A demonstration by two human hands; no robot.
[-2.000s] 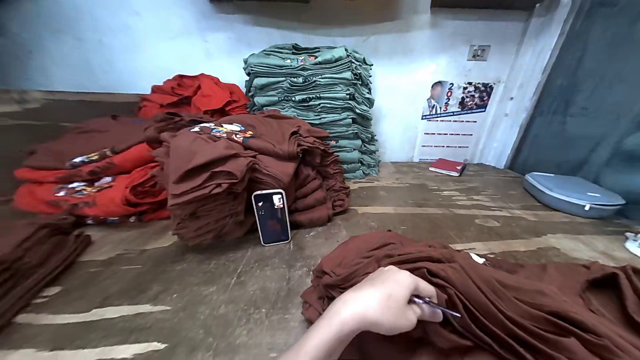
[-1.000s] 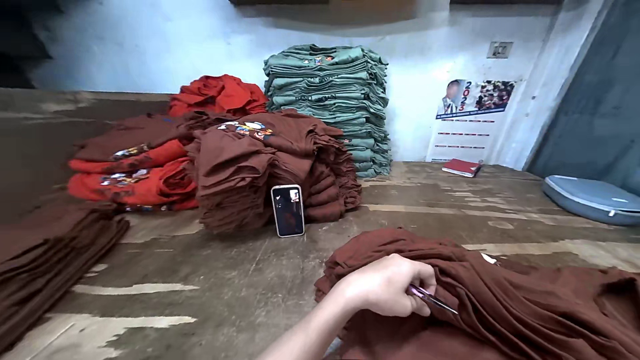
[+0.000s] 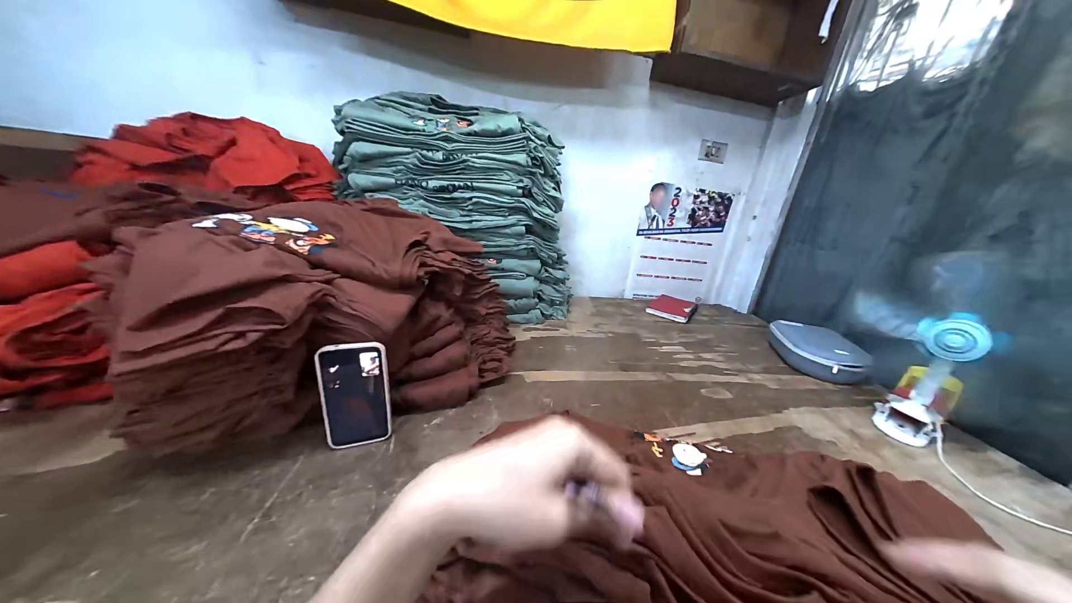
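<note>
My left hand [image 3: 540, 486], blurred, is above a brown garment [image 3: 745, 519] on the table. Its fingers are curled round a small tool with a purplish handle [image 3: 586, 494]; the blur hides its exact kind. The garment lies loosely bunched, with a cartoon-like print [image 3: 688, 455] in white, blue and orange near its far edge. Low at the right, my right hand [image 3: 946, 565] is at the garment's right part, too blurred to show whether it grips the cloth.
A phone [image 3: 355, 394] leans on a thick pile of brown garments [image 3: 234, 335]. Behind stand a green garment stack [image 3: 452, 193] and red garments [image 3: 209, 155]. Farther right are a red booklet [image 3: 672, 308], a grey zip case [image 3: 819, 350] and a small fan [image 3: 955, 337] with a trailing cable.
My right hand has come into view at the lower right. The printed part of the brown garment now shows. The view has shifted, bringing in the fan.
</note>
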